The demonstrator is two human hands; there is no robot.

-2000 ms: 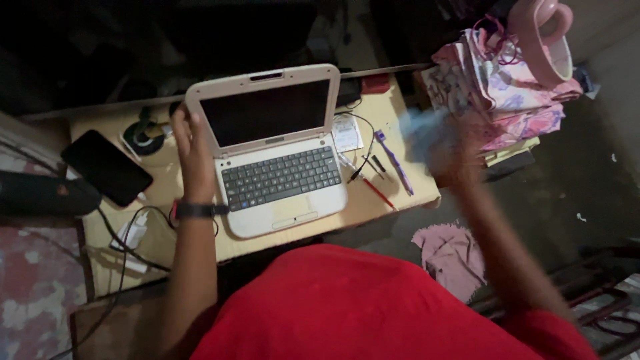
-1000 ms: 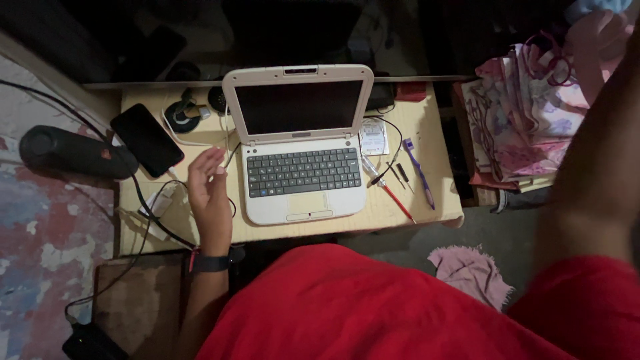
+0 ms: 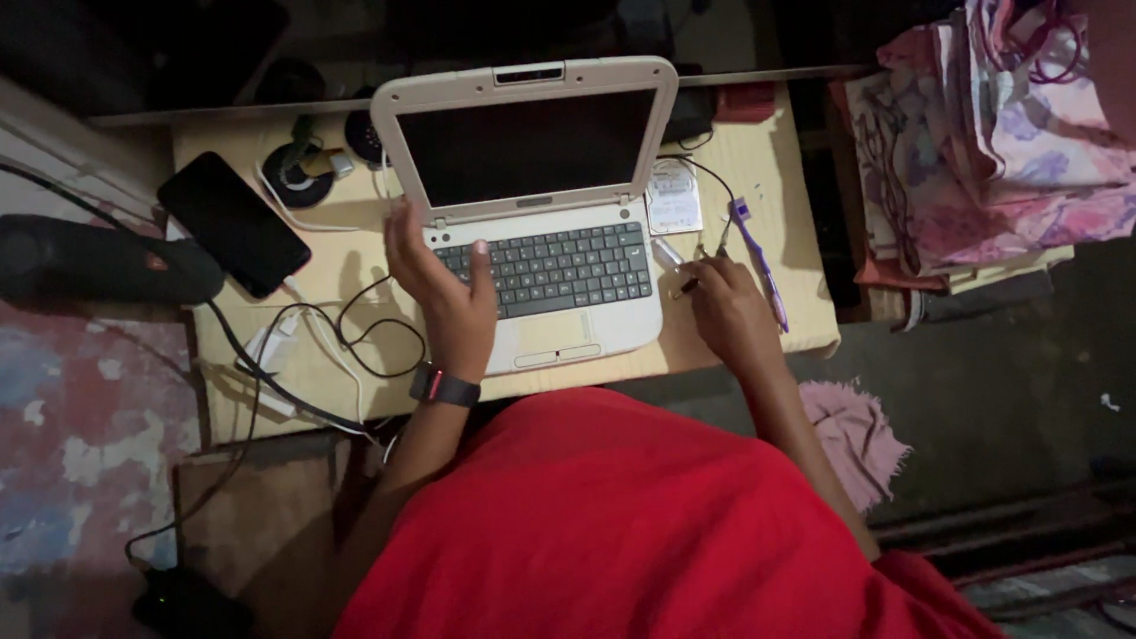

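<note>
A white netbook laptop with a dark keyboard stands with its lid raised on a light wooden table. At its left edge is my left hand, fingers apart, thumb over the keys. My right hand is lowered over small tools right of the laptop, fingertips at a dark slim tool; whether it grips that tool cannot be told. A purple toothbrush lies just right of this hand. Behind the hand are a bare hard drive with a label and a small clear tube.
On the left are a black smartphone, a dark cylindrical speaker, a white adapter and looping cables. A dark screen stands behind the table. Folded patterned cloths are stacked at right; a pink cloth lies below the table.
My right hand has come from the far right, where a blue thing was near it two seconds ago, down to the small tools. My left hand is now at the laptop's left edge.
</note>
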